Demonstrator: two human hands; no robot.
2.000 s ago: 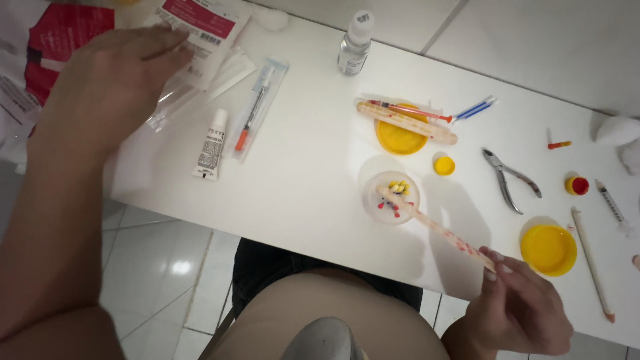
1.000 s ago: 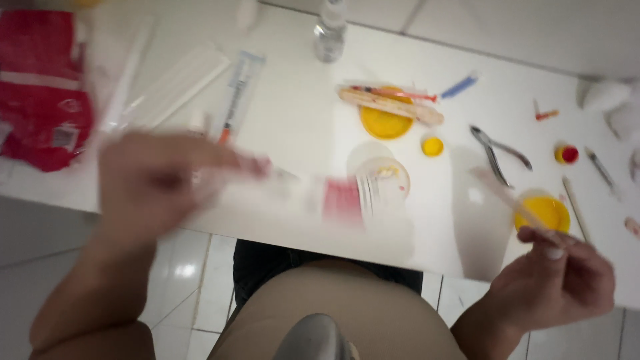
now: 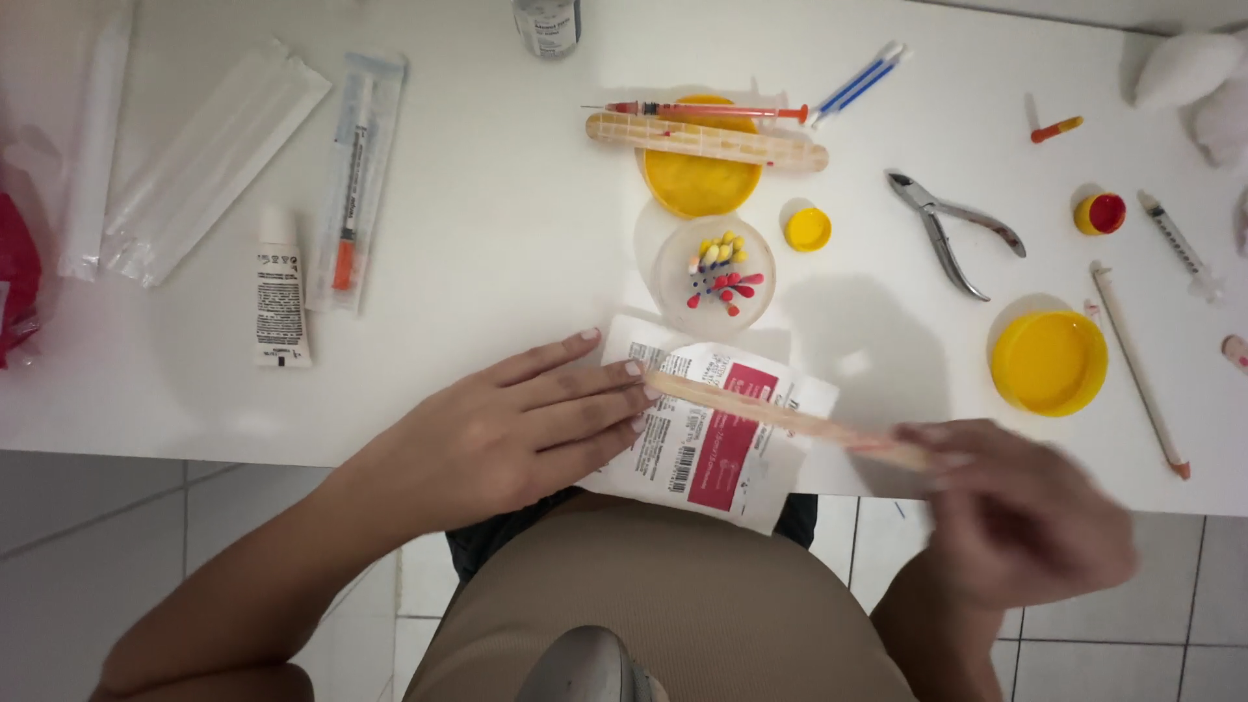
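A white and red paper packet lies at the table's front edge, its lower part reaching past the edge. My left hand rests flat on its left part, palm down, fingers extended and slightly apart. My right hand, a little blurred, grips the right end of a long wooden stick with red stains. The stick crosses over the packet, and its far tip is by my left fingertips. Just behind the packet stands a round translucent dish with yellow-tipped and red-tipped swabs.
Behind the dish, a stained wooden spatula and a red-filled syringe lie across a yellow lid. Metal nippers, a yellow container and a thin stick are rightward. A tube and a wrapped syringe lie left.
My left hand has brought the packet from the upper left to the table's front edge and let go of its grip. The stick in my right hand has moved from the dish to over the packet.
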